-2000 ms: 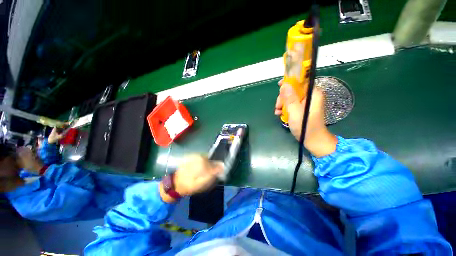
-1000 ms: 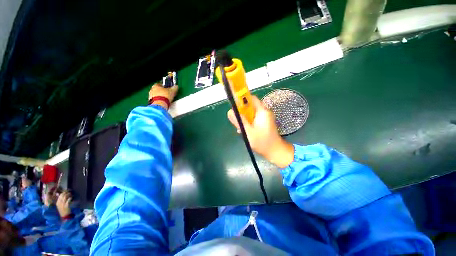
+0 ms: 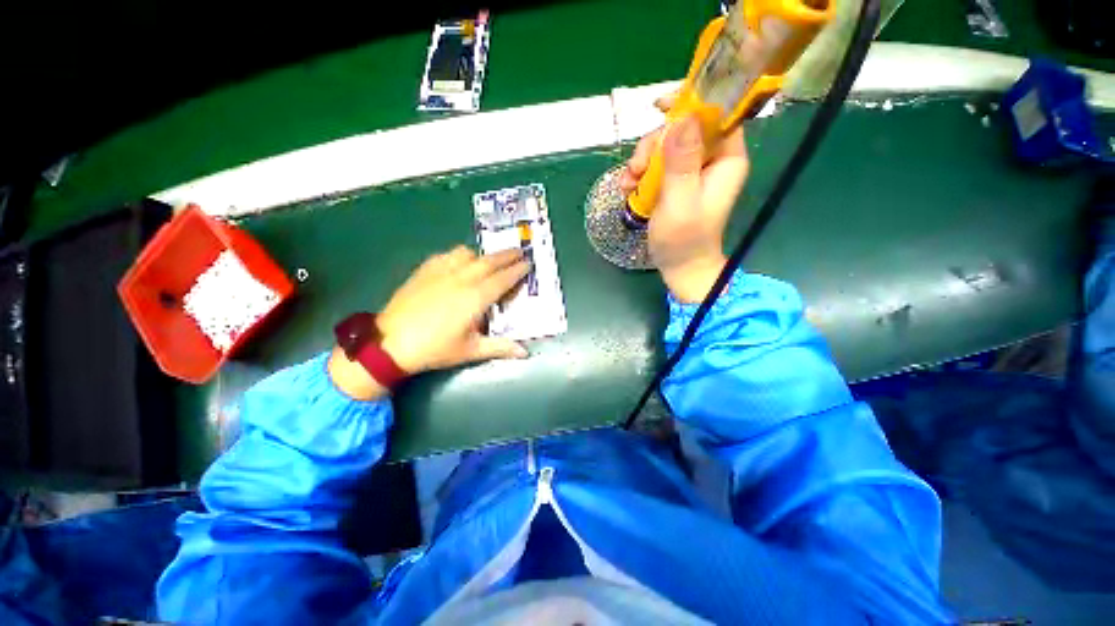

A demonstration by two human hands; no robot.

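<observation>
A white phone assembly (image 3: pixel 533 294) lies flat on the green bench in front of me, with circuitry at its far end and a small orange strip near its middle. My left hand (image 3: pixel 446 312) rests on its left side, fingers on its surface. My right hand (image 3: pixel 695 196) holds the yellow electric screwdriver (image 3: pixel 740 67), tilted, its black tip down at the screw dish (image 3: pixel 608 224). The hand and tool hide part of the dish. Single screws are too small to tell.
A red bin (image 3: pixel 157 294) with white parts (image 3: pixel 229 302) stands at left, beside a black tray (image 3: pixel 92 342). A blue bin (image 3: pixel 1052 113) is at far right. Beyond the white rail (image 3: pixel 367 153), a phone unit (image 3: pixel 454 66) lies on the green belt. A black cord (image 3: pixel 783 184) crosses by my right arm.
My left hand has come back from the belt to a phone assembly now on the bench. My right hand has brought the screwdriver tip to the dish. The view has shifted.
</observation>
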